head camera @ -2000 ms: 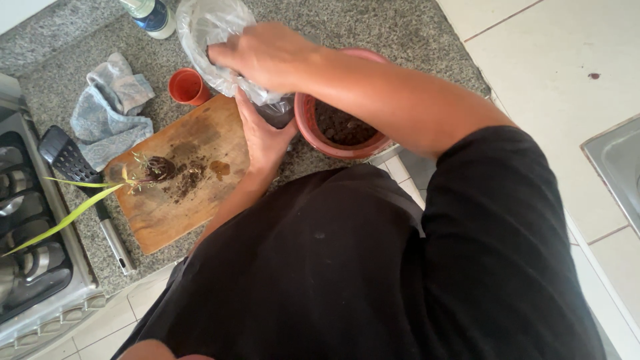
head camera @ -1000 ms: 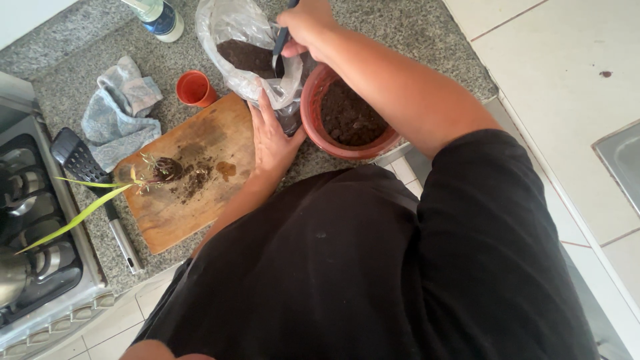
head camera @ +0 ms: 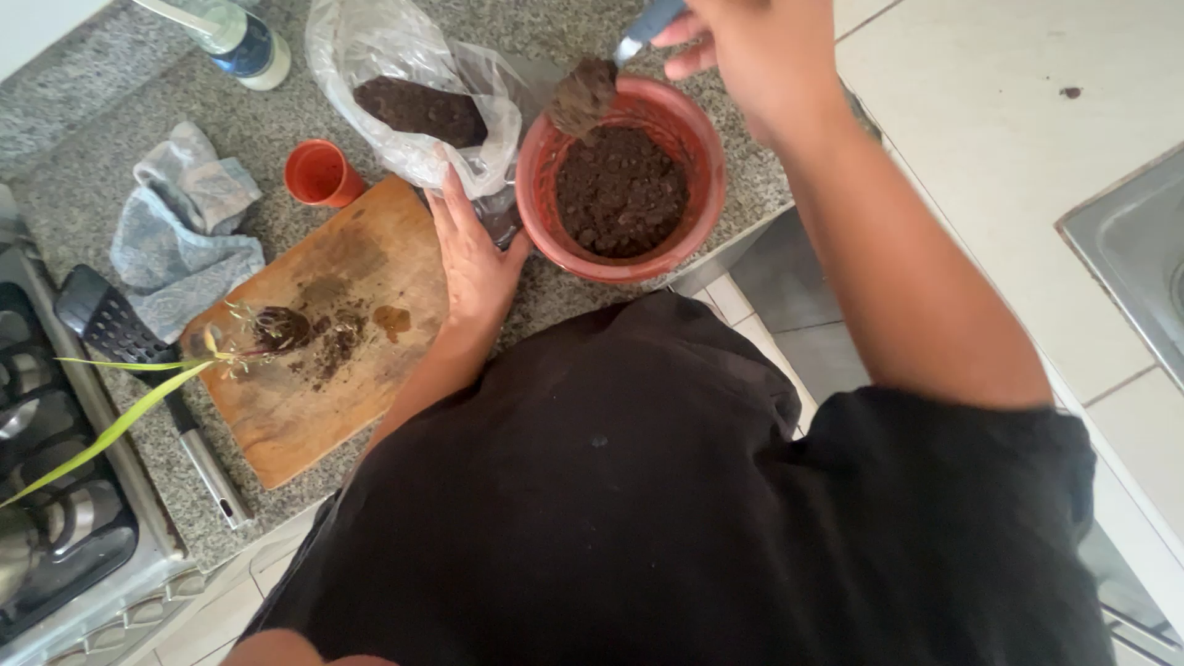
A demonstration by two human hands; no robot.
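My right hand [head camera: 754, 60] grips the blue-grey handle of a small scoop or spoon [head camera: 647, 30], whose head is heaped with dark soil [head camera: 583, 97] over the upper left rim of a red plastic pot [head camera: 708, 199]. Soil [head camera: 622, 194] lies inside that pot. My left hand [head camera: 474, 254] has its fingers against the lower edge of a clear plastic bag [head camera: 347, 102] of soil and its thumb near the pot. A small plant [head camera: 264, 338] with dark roots and long green leaves lies on a wooden cutting board [head camera: 296, 407] among loose soil.
Around the board are a small orange-red cup [head camera: 322, 174], a blue-grey cloth [head camera: 185, 231] and a black slotted spatula [head camera: 116, 324]. A bottle [head camera: 250, 51] stands at the back left. The gas stove [head camera: 83, 518] borders the granite counter [head camera: 65, 203] on the left.
My right hand has moved right from the bag to above the pot, bringing soil on the scoop or spoon. My left hand has stayed beside the bag.
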